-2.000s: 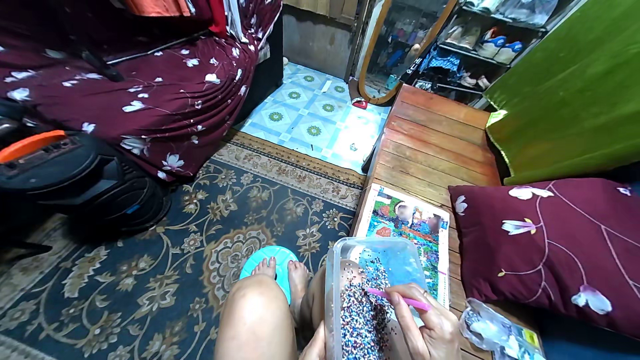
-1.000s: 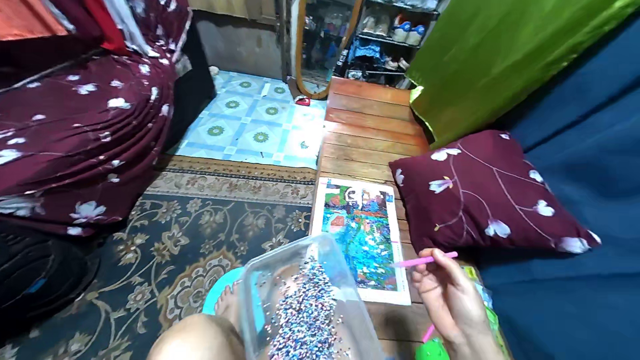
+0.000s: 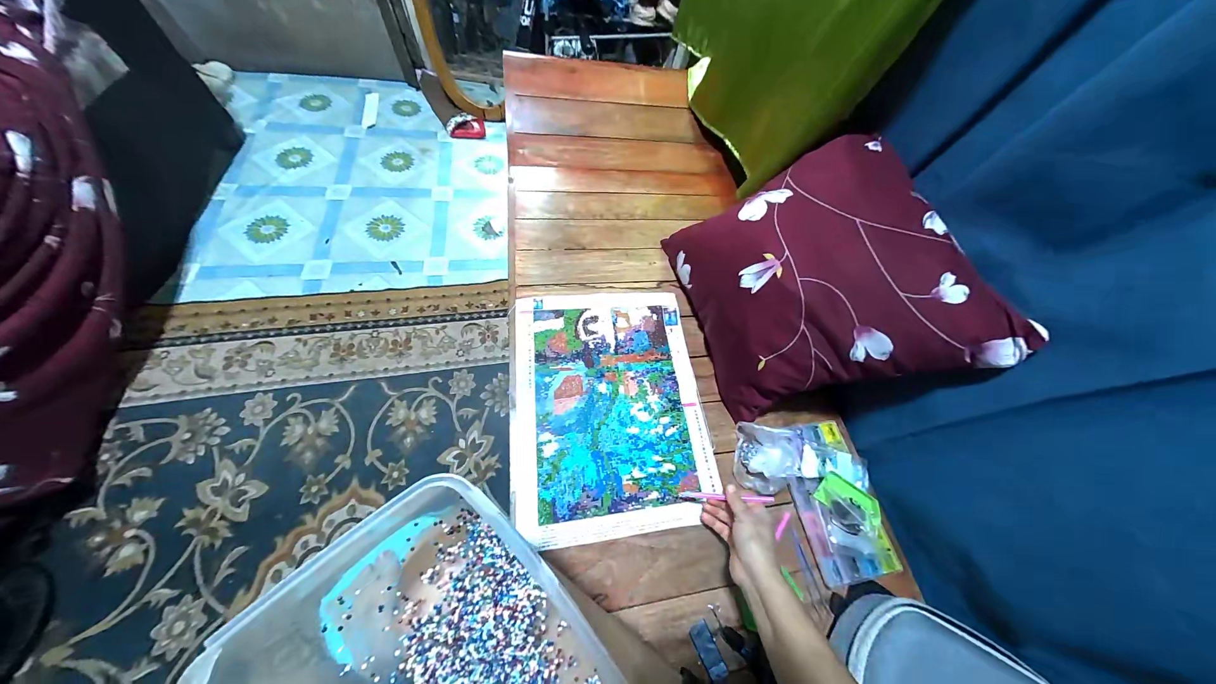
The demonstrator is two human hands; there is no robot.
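Note:
My right hand (image 3: 741, 530) holds a pink pen-like applicator (image 3: 727, 497) across its fingers, at the lower right corner of a diamond painting canvas (image 3: 617, 427). The canvas lies flat on the wooden plank bench, its picture mostly blue and green with a white border. At the bottom, a clear plastic tub (image 3: 456, 486) holds many small multicoloured beads (image 3: 494, 603), heaped toward its right side. My left hand is not in view, so what it holds cannot be told.
Right of the canvas lie plastic bags (image 3: 769, 456), a green-topped clear case (image 3: 850, 532) and small pink sticks. A maroon floral pillow (image 3: 817, 275) rests against a blue curtain (image 3: 1073, 456). A patterned carpet (image 3: 285, 475) covers the floor at left; a grey bag (image 3: 921, 636) is at lower right.
My right hand has moved from over the tub to the canvas's lower right corner, still holding the pink applicator. The view has shifted rightward. The left hand, partly seen at the tub earlier, is out of view.

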